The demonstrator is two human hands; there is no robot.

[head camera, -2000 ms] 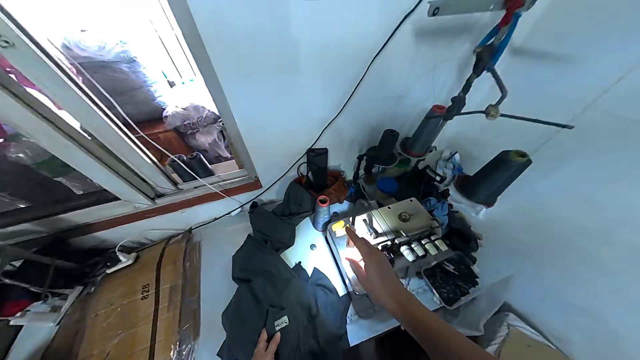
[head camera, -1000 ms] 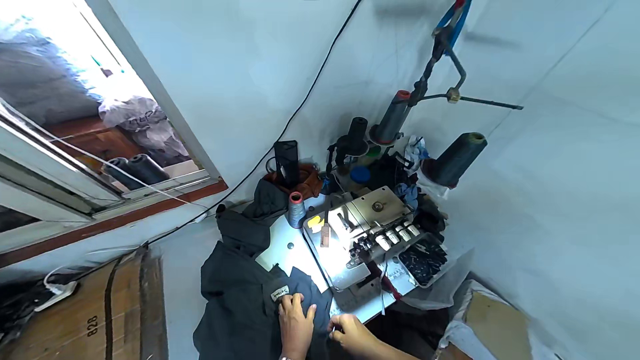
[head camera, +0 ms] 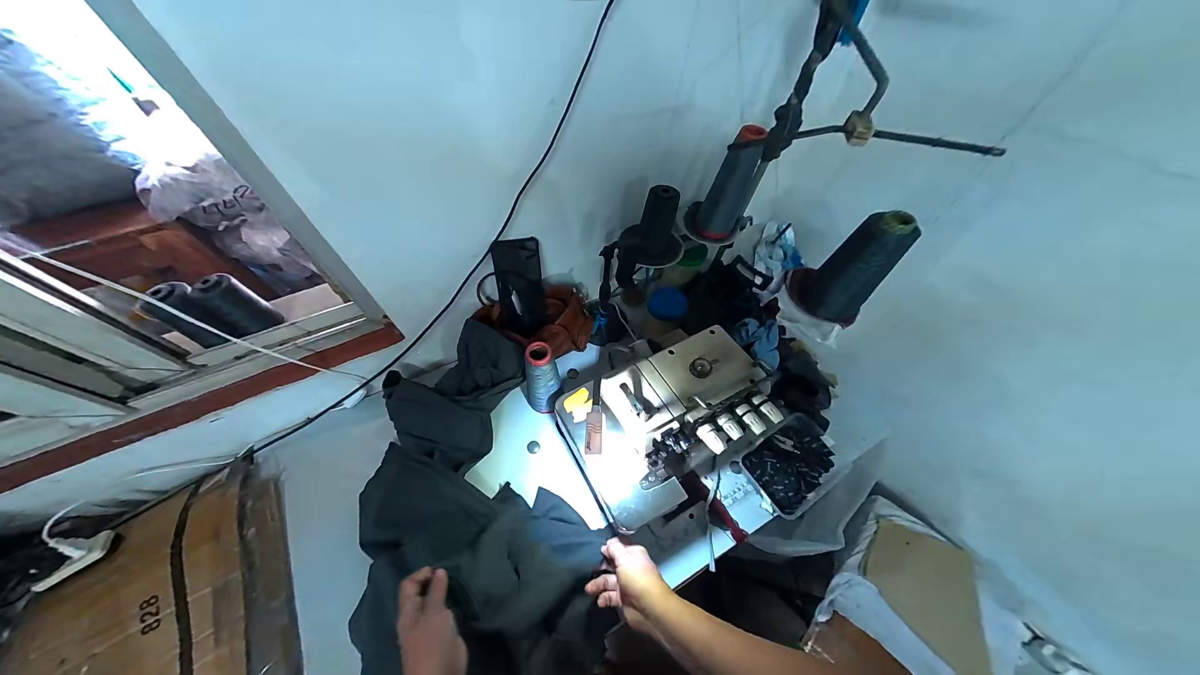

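A dark garment [head camera: 450, 525] lies bunched over the near left of the white sewing table [head camera: 511, 445]. My left hand [head camera: 429, 614] is over its near part, fingers curled; whether they grip cloth is not plain. My right hand [head camera: 630, 583] is at the garment's right edge, thumb and finger pinched near a dark strip or fold; the hold itself is unclear. Beyond my right hand stands a metal overlock sewing machine [head camera: 694, 394] with its lamp lighting the plate. A grey thread spool [head camera: 541, 377] with a red top stands left of the machine.
Large thread cones [head camera: 858, 267] stand behind the machine beneath a thread stand [head camera: 858, 128]. A tray of dark scraps [head camera: 790, 466] sits at its right. A brown bag [head camera: 562, 323] rests against the wall. At the lower left lies a cardboard box [head camera: 131, 581], below the window sill [head camera: 309, 361].
My right hand was over the machine plate two seconds ago and is now at the garment's edge. My left hand has left the cloth's pale label, seen one second ago; the cloth has shifted.
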